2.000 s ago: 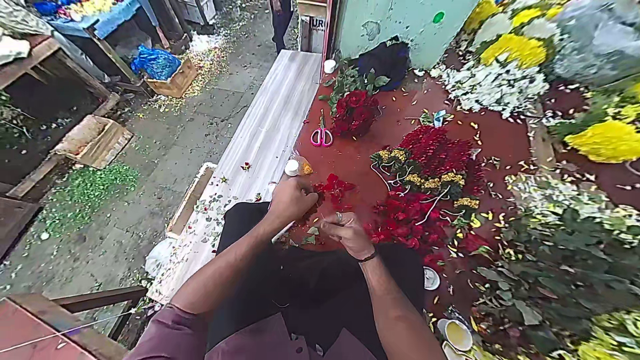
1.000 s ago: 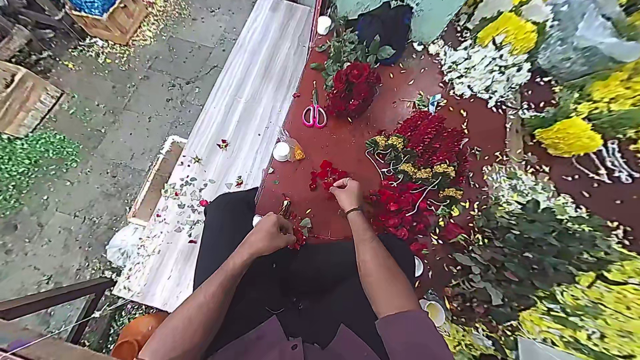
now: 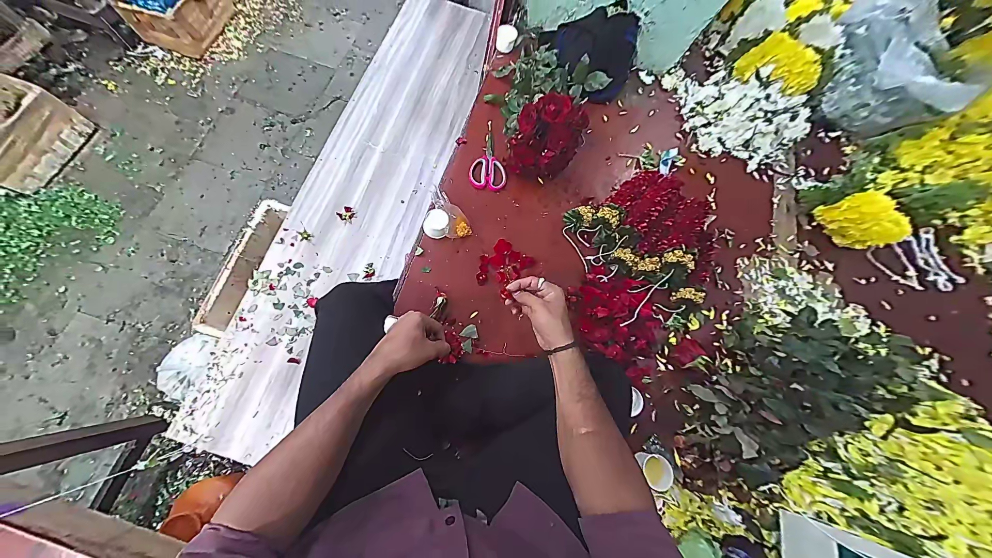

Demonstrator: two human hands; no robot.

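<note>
My left hand (image 3: 416, 341) is closed at the red table's front edge, its fingertips at a few red petals (image 3: 456, 346); what it grips is hard to make out. My right hand (image 3: 540, 308), with a ring and a dark wristband, pinches a small red piece, likely a petal, at the lower edge of a loose pile of red petals (image 3: 504, 262). A thin pale thread (image 3: 504, 353) lies between the hands. Right of them are strung red petal garlands (image 3: 659, 213) with yellow-and-green bands and white cords. Pink-handled scissors (image 3: 487, 172) lie beyond the pile.
A bunch of red roses (image 3: 549, 133) lies beyond the scissors, with a dark cloth behind. A white-capped container (image 3: 436, 224) stands at the table's left edge. A pale board (image 3: 372, 147) with leaf scraps runs left. Yellow chrysanthemums (image 3: 862, 220), white flowers and leafy stems fill the right.
My hands were nearer each other two seconds ago; they are now farther apart, the right one at the petal pile, about as one second ago. The view has shifted.
</note>
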